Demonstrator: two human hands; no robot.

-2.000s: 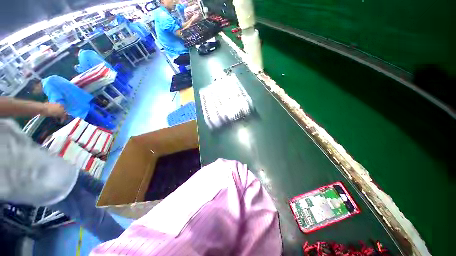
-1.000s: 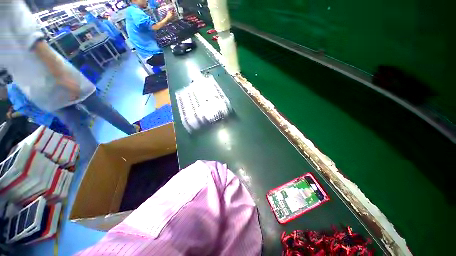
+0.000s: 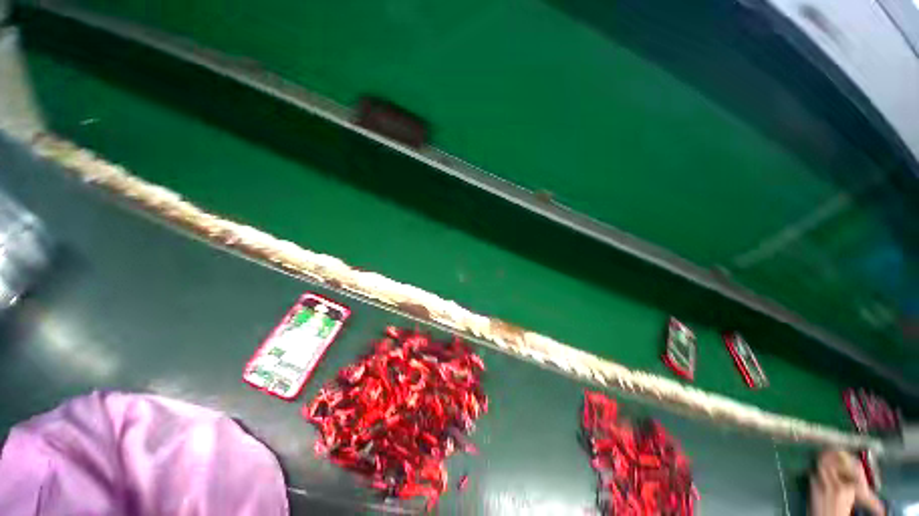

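Observation:
A phone unit [image 3: 297,346] with a red rim and a green and silver inside lies on the dark green bench, left of centre. A large loose heap of small red parts [image 3: 403,408] lies just right of it. A second heap of red parts [image 3: 642,459] lies further right, cut off by the lower edge. A pink sleeve fills the lower left corner. Neither of my hands is in the picture.
A worn pale ridge [image 3: 458,315] runs along the bench edge. Beyond it, the green conveyor belt carries a handset [image 3: 680,349] and another [image 3: 746,360]. Another person's hand [image 3: 838,486] is at the lower right. A blurred clear tray [image 3: 15,252] is at the left edge.
The view has swung right. The coworkers, carton and aisle have left the picture. The heaps, the belt handsets and another person's hand now show at the right.

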